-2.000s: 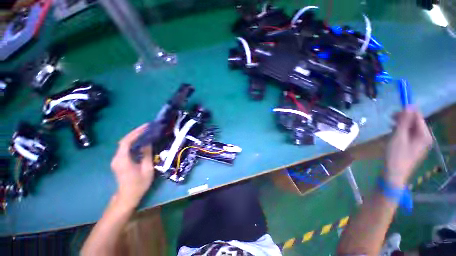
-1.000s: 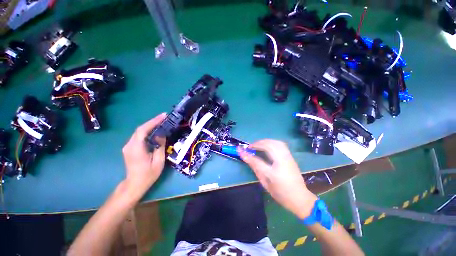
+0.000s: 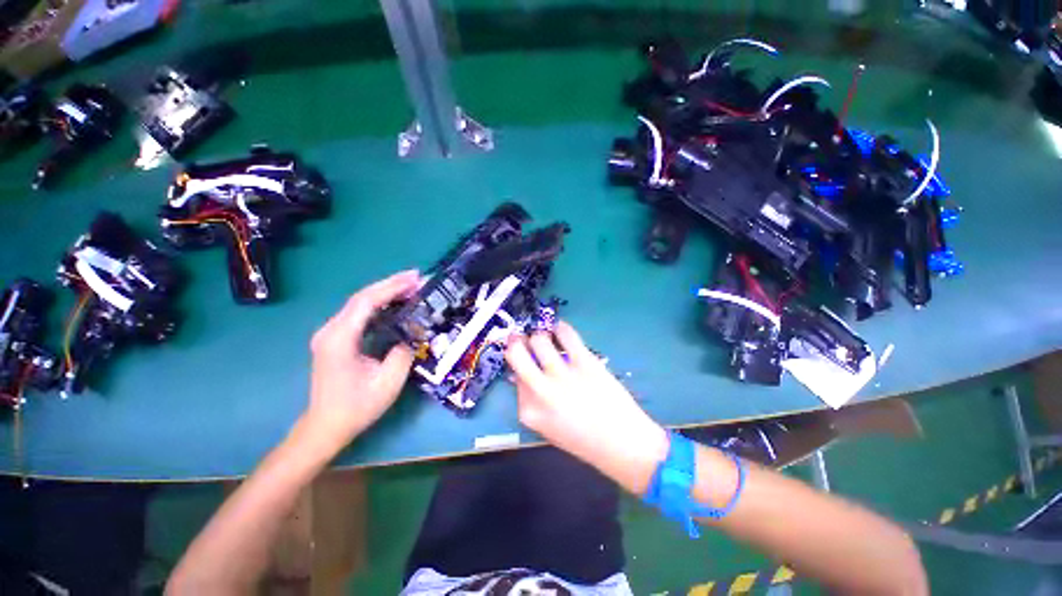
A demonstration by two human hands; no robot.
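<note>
A black partly assembled unit [image 3: 466,326] lies tilted at the bench's front middle, with a white ribbon cable [image 3: 478,331] across it and orange-red wires beside the ribbon. A black housing part stands along its upper left side. My left hand [image 3: 363,355] grips the unit's left end, thumb on the near side. My right hand [image 3: 571,390] is at the unit's right side, fingertips down on it near the wires and covering the stem. Whether these fingers hold a small part is hidden. A bright blue strap [image 3: 678,475] is on my right wrist.
Several similar units, one T-shaped [image 3: 247,210], stand at the left. A pile of black housings [image 3: 757,210] with white ribbons and blue pieces is at the right, a white paper slip [image 3: 836,375] below it. A metal upright [image 3: 422,76] stands behind the unit.
My right hand came in from the far right with a blue piece, reached the stem, then moved up and left onto the unit. The blue piece no longer shows there. My left hand keeps its grip.
</note>
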